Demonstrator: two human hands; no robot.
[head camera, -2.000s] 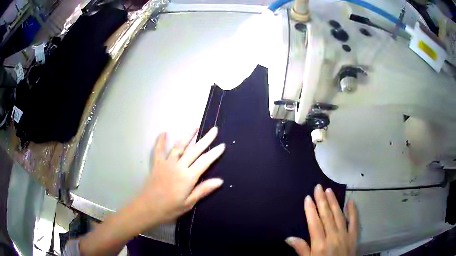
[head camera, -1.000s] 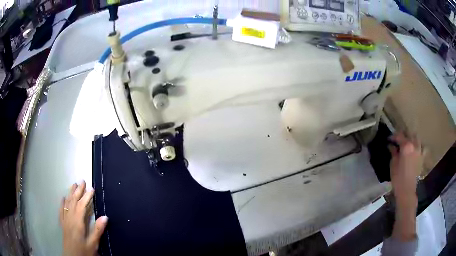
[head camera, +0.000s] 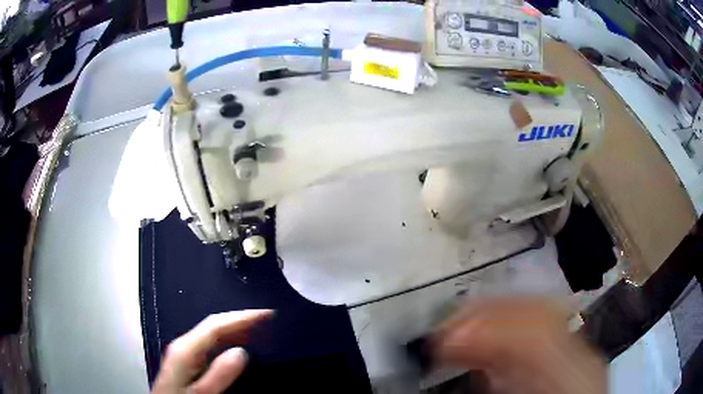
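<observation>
The dark front panel (head camera: 254, 323) lies flat on the pale table. Its top end is under the needle area of the cream lockstitch machine (head camera: 347, 131), and light stitch lines run along its left edge. My left hand (head camera: 204, 354) is over the panel's lower part, thumb and index finger apart, holding nothing. My right hand (head camera: 516, 346) is blurred at the lower right. Its fingertips hold a small dark piece, which looks like a patch pocket (head camera: 420, 354), just right of the panel. The piece is blurred and its shape cannot be made out.
The dark pocket pile (head camera: 582, 246) lies beyond the machine's right end. Small tools, one lime-green (head camera: 539, 86), lie on the head near a white box (head camera: 385, 68). A screwdriver (head camera: 177, 27) stands at the head's left end. The control panel (head camera: 484, 35) is behind. Dark pieces lie at far left.
My right hand went to the pile at the right, then came back left with a small dark piece. My left hand has moved from the panel's left edge inward. The view has swung right.
</observation>
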